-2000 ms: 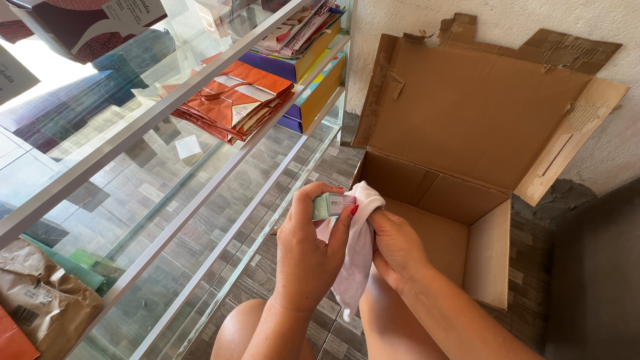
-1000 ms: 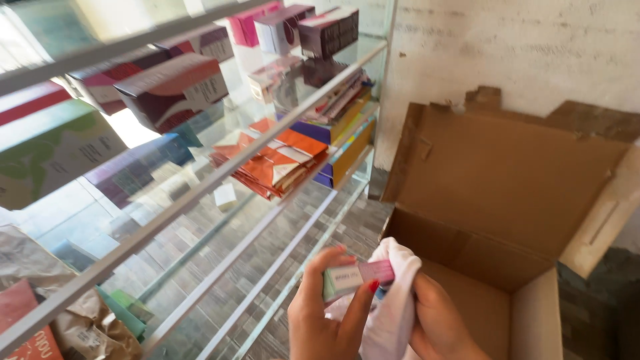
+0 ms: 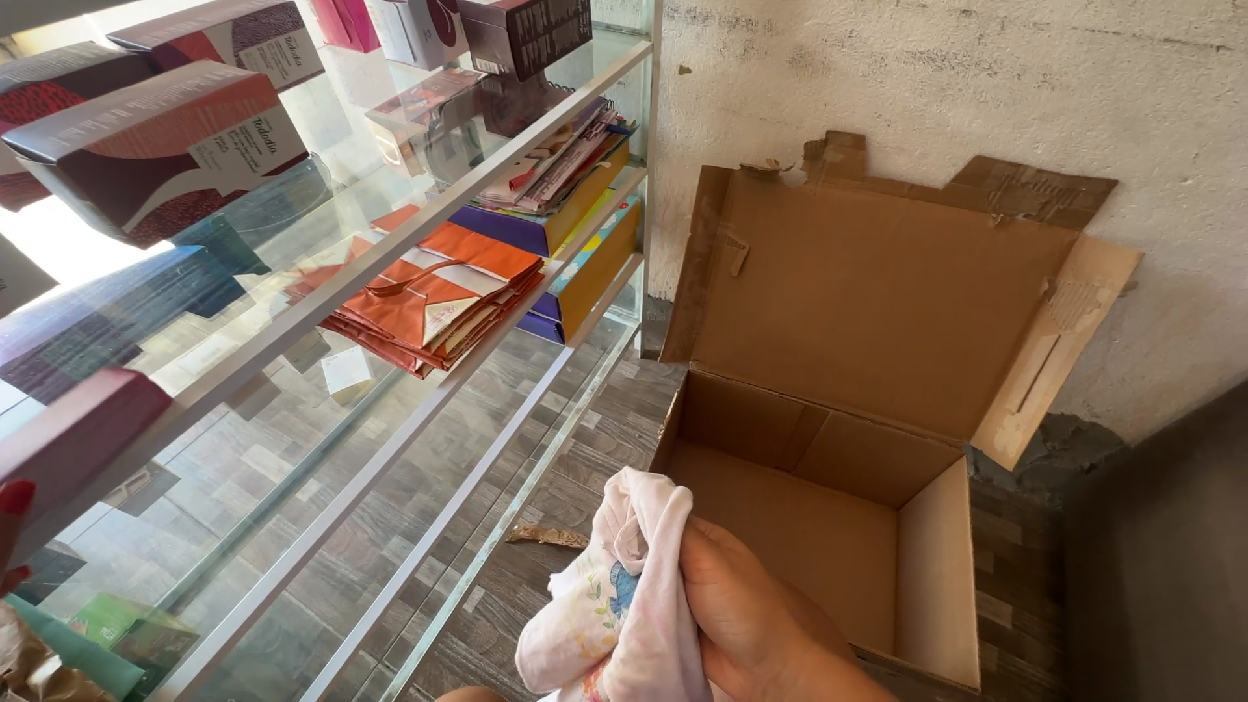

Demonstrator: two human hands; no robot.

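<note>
At the far left edge, my left hand [image 3: 14, 536] shows only its red-nailed fingertips, against the side of a pink and maroon carton [image 3: 83, 453] that overlaps the shelf's front rail. The rest of that hand is out of frame. My right hand [image 3: 746, 614], low in the middle, grips a bunched white-pink cloth [image 3: 634, 585] with a printed pattern of blue and green. Between the glass shelving and the wall, an open cardboard box [image 3: 790, 526] stands on the floor beyond the right hand, its lid flap [image 3: 877, 302] raised.
Glass shelves with a metal rail [image 3: 390, 244] run along the left. They hold dark red product cartons [image 3: 166, 146], folded orange paper bags [image 3: 439, 283], a stack of magazines [image 3: 565, 166] over purple and yellow boxes, and a small white box [image 3: 348, 373]. Brown paper [image 3: 39, 653] lies lower left.
My left hand has moved away from the cloth to the far left. The small green and pink box it held beside the cloth no longer shows there. My right hand still holds the cloth.
</note>
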